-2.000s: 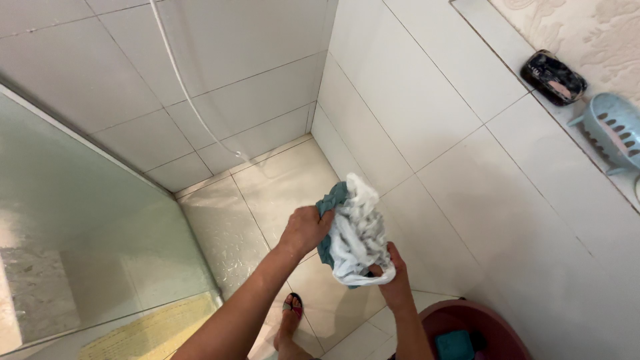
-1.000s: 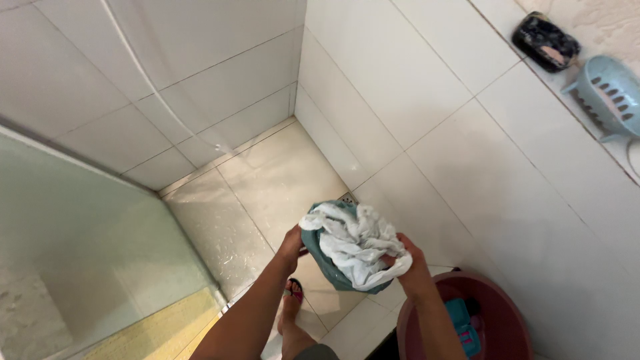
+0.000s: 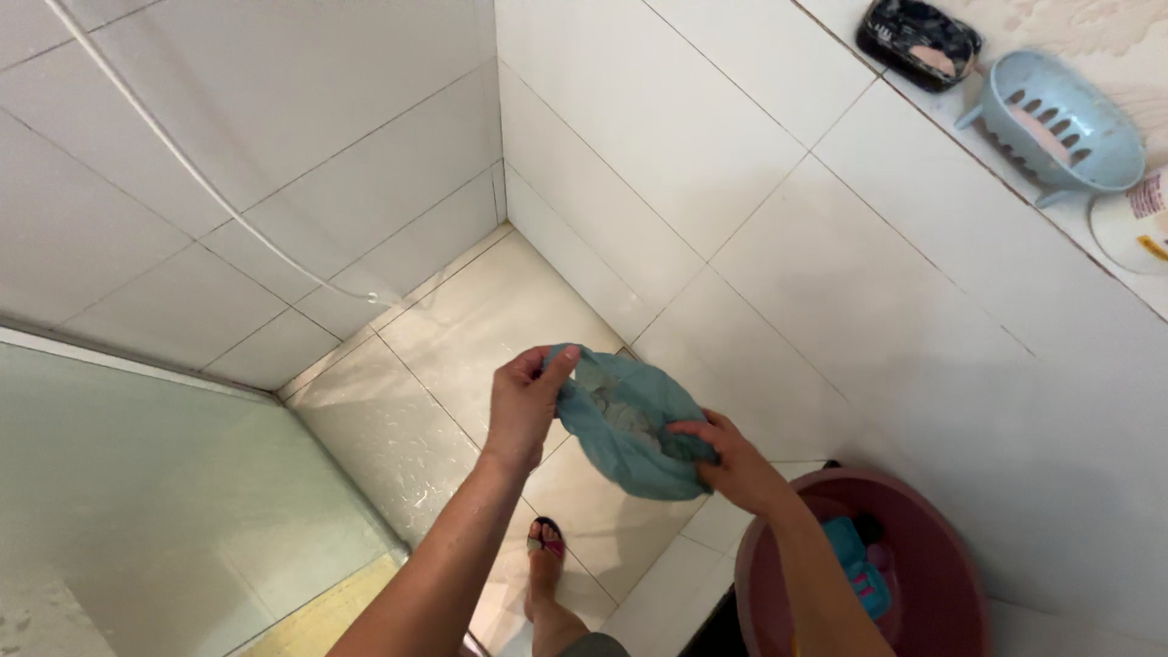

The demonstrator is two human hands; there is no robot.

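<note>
A teal cloth item (image 3: 630, 465), gathered like an open pouch, hangs between my two hands above the tiled floor. My left hand (image 3: 529, 401) pinches its upper left rim between thumb and fingers. At its right end, my right hand (image 3: 735, 461) grips the rim, with fingers reaching over the inside. Pale, bunched fabric (image 3: 625, 411) shows in the hollow; whether it is lining or a separate piece I cannot tell.
A dark red tub (image 3: 949, 557) with blue items stands at lower right. On the ledge are a black soap dish (image 3: 917, 46), a light blue soap dish (image 3: 1104, 137) and a white container (image 3: 1131, 224). A glass panel (image 3: 182, 493) stands left; a white hose (image 3: 196, 173) hangs along the wall.
The white fabric that bulged out over the teal cloth has gone down or inward, and the teal now surrounds the opening. Both hands still hold the bundle.
</note>
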